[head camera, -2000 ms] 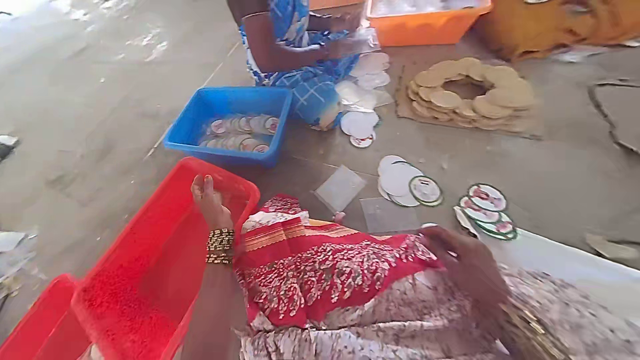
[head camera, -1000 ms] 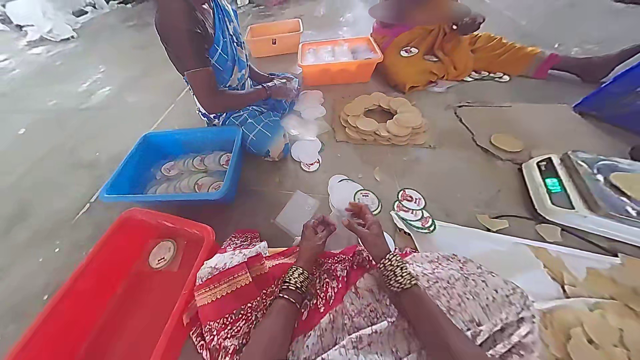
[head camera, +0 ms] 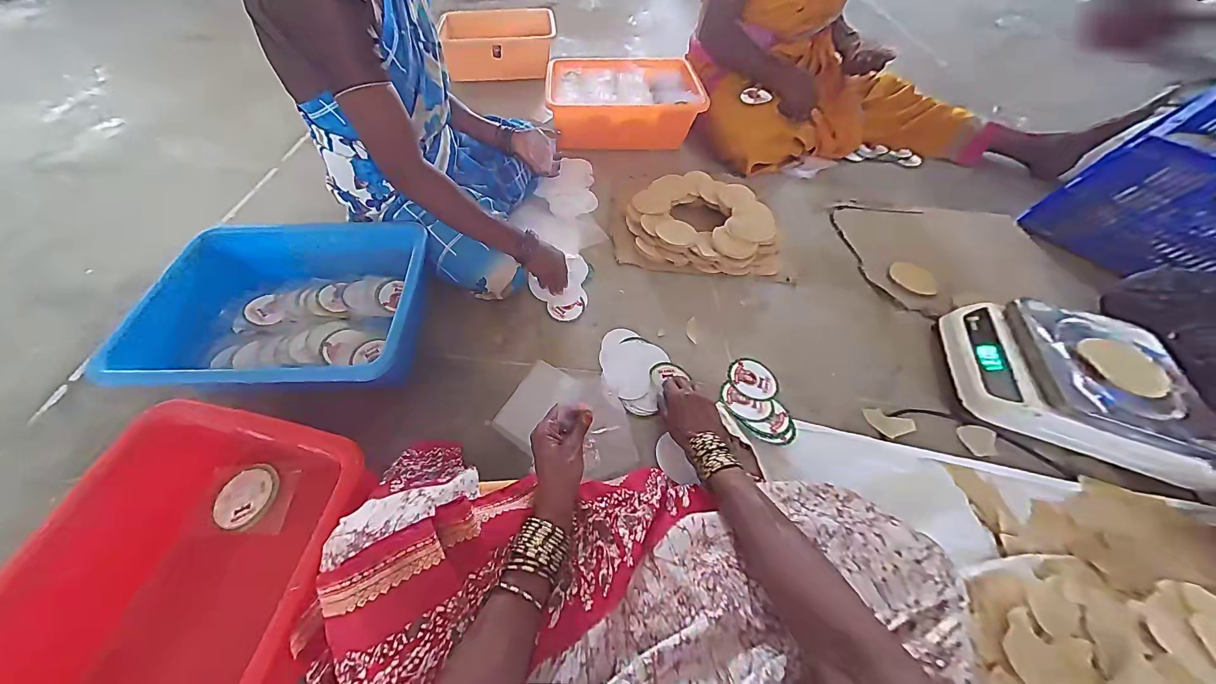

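My left hand (head camera: 562, 439) pinches the edge of a clear plastic bag (head camera: 608, 442), just above the patterned cloth over my lap. My right hand (head camera: 692, 413) reaches to a small pile of round white discs (head camera: 629, 369), its fingers on a printed round label (head camera: 669, 374) at the pile's right side. More clear bags (head camera: 532, 404) lie flat on the floor beyond my left hand. To the right of my right hand is a short overlapping row of printed round labels (head camera: 757, 404) with green rims.
A red tub (head camera: 180, 570) holds one bagged disc; a blue tub (head camera: 256, 375) holds many. Two people sit ahead near orange tubs (head camera: 627, 123). A ring of flat tan rounds (head camera: 727, 228) lies mid-floor. At right are a digital scale (head camera: 1007, 380), a blue crate (head camera: 1130, 199) and broken tan sheets (head camera: 1102, 608).
My left hand has come from the red tub to the bags, and my right hand from the cloth to the discs. A bagged disc now shows in the red tub.
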